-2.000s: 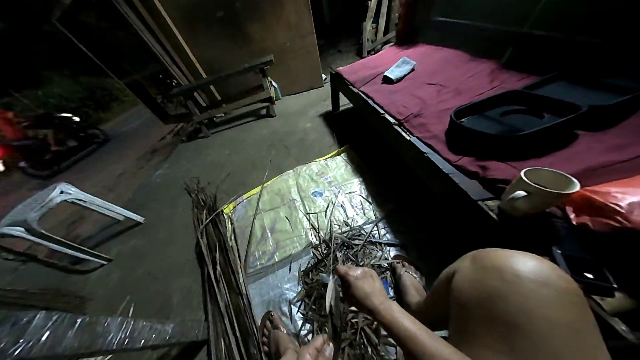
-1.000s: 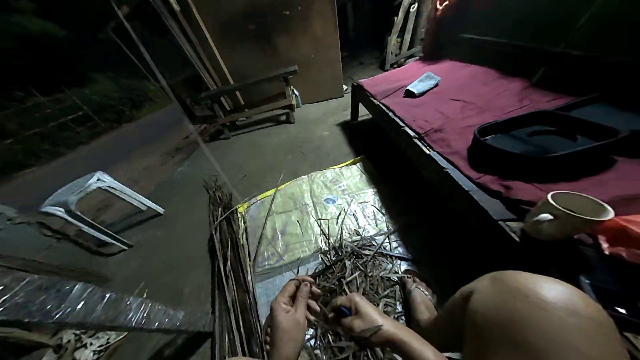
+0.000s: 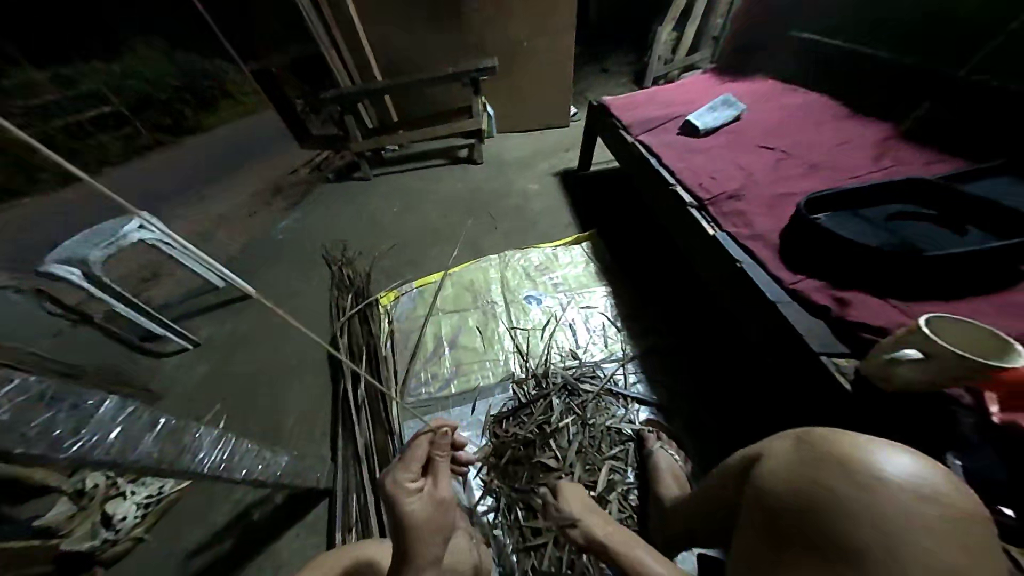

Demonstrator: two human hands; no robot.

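My left hand [image 3: 428, 484] pinches the end of a long thin stick [image 3: 320, 340], a stripped leaf midrib by its look, which slants up to the upper left. My right hand [image 3: 570, 512] rests at the heap of dry leaf strips [image 3: 568, 424], fingers curled and partly lost in shadow; what it holds cannot be made out. The heap lies between my feet on a shiny plastic sheet [image 3: 472, 320] with a yellow edge. Along the left side of the sheet lies a bundle of long dry stalks [image 3: 352, 400].
At the right stands a low bed platform with a red cloth [image 3: 752, 184], a folded cloth [image 3: 714, 114], a black open case [image 3: 912, 224] and a mug [image 3: 940, 348] near my knee. A plastic chair [image 3: 120, 264], a plastic-wrapped beam [image 3: 144, 424] and a wooden bench [image 3: 416, 112] stand leftward.
My hands have moved apart, the right one lower over the heap. The long stick now stretches plainly from my left hand. The blue object at my right hand one second ago no longer shows.
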